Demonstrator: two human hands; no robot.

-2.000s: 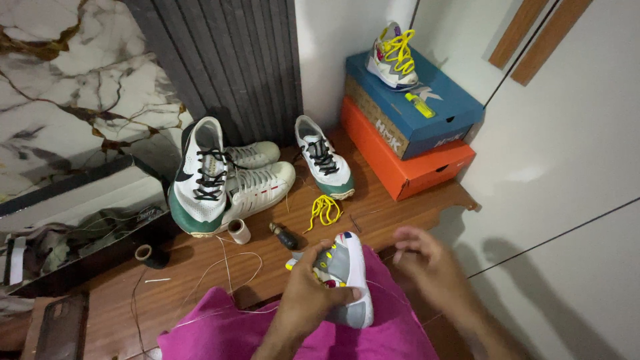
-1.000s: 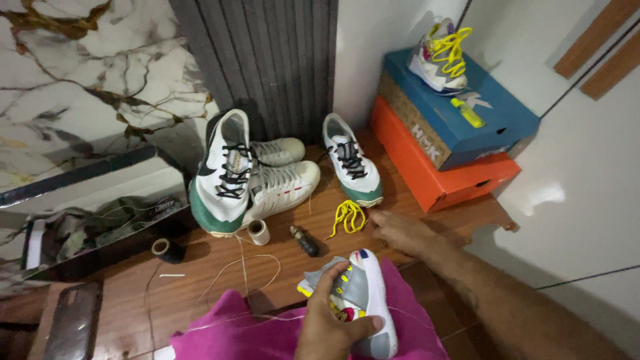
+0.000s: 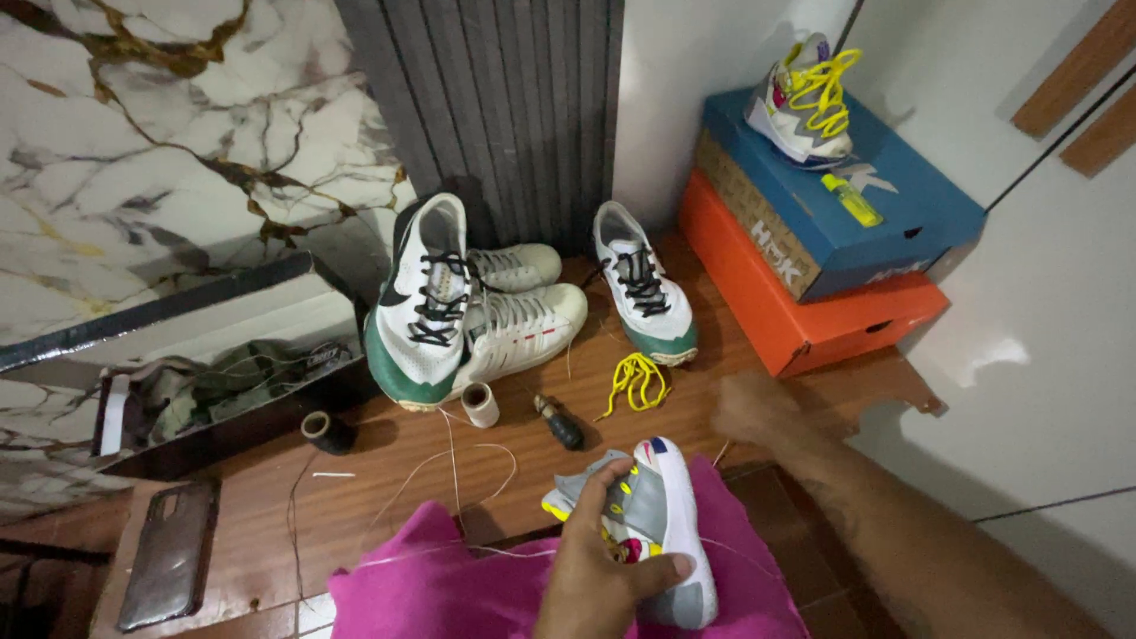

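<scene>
My left hand [image 3: 612, 555] grips a grey and white sneaker [image 3: 679, 524] with yellow lace loops, resting over a pink cloth [image 3: 453, 577]. A pale thread [image 3: 510, 552] runs from the sneaker across the cloth. My right hand [image 3: 754, 408], blurred, is above the wooden bench at the right of a bundle of yellow laces [image 3: 637, 382]; whether it holds anything cannot be told. A dark-handled tool, perhaps an awl [image 3: 559, 422], lies left of the laces. Beside it stands a white thread spool [image 3: 480, 405], with a black thread spool [image 3: 328, 433] farther left.
White and green sneakers [image 3: 643, 293] and cream sneakers [image 3: 532, 324] stand at the back. An orange shoebox [image 3: 799, 328] supports a blue shoebox [image 3: 923, 195] bearing a sneaker [image 3: 799, 106] and a yellow bottle or marker [image 3: 852, 200]. Left are an open black box [image 3: 240, 435] and a phone [image 3: 169, 555].
My right hand has left the sneaker's side, reached beside the yellow laces and the green shoe toe, and now is a little to the right of them. My left hand keeps hold of the sneaker.
</scene>
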